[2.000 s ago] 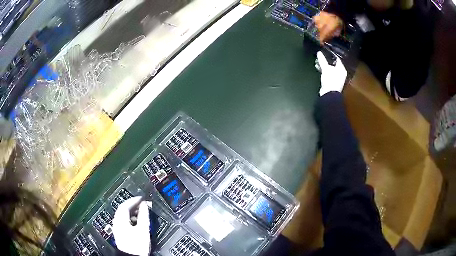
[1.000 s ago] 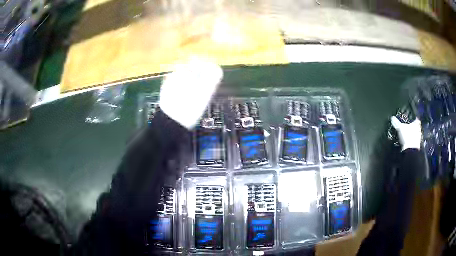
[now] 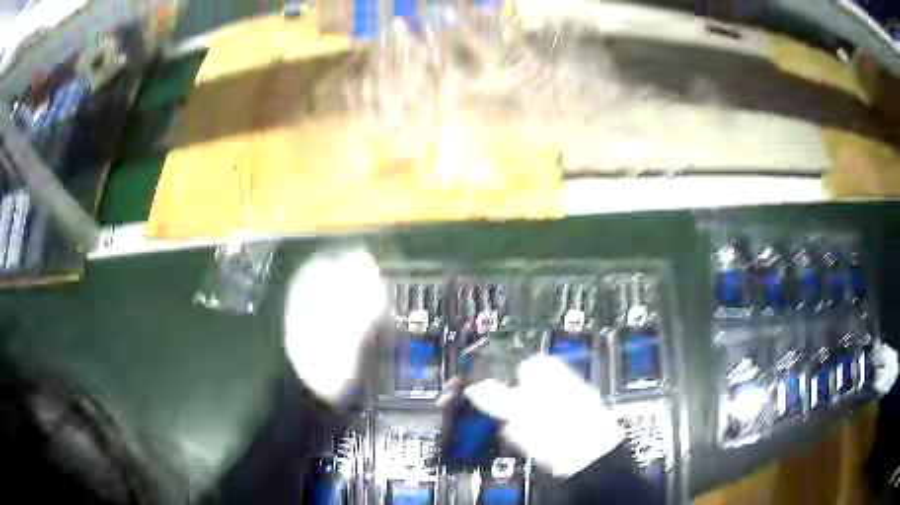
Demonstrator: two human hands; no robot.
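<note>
A clear blister tray (image 3: 673, 325) with keypad phones in two rows lies on the green bench in front of me, its near edge cut off by the picture. My left hand (image 3: 336, 321), in a glaring white glove, is over the tray's left end; its fingers and any held thing cannot be made out. My right hand (image 3: 553, 414), also white-gloved and blurred, is over the tray's middle. Its fingertips are at the side of a dark keypad phone (image 3: 474, 429) that lies across the line between the rows and appears gripped. Something clear and shiny shows above these fingers.
A second tray of phones (image 3: 780, 325) lies to the right, with a white-gloved hand (image 3: 885, 370) at its right edge. A small clear plastic piece (image 3: 237, 276) lies on the bench at left. Cardboard (image 3: 355, 187) and clear plastic pieces (image 3: 464, 79) are along the back.
My right hand has come from the far right to over the near tray's middle. My left hand shows lower and further left. The view has shifted, showing more of the shelf and second tray.
</note>
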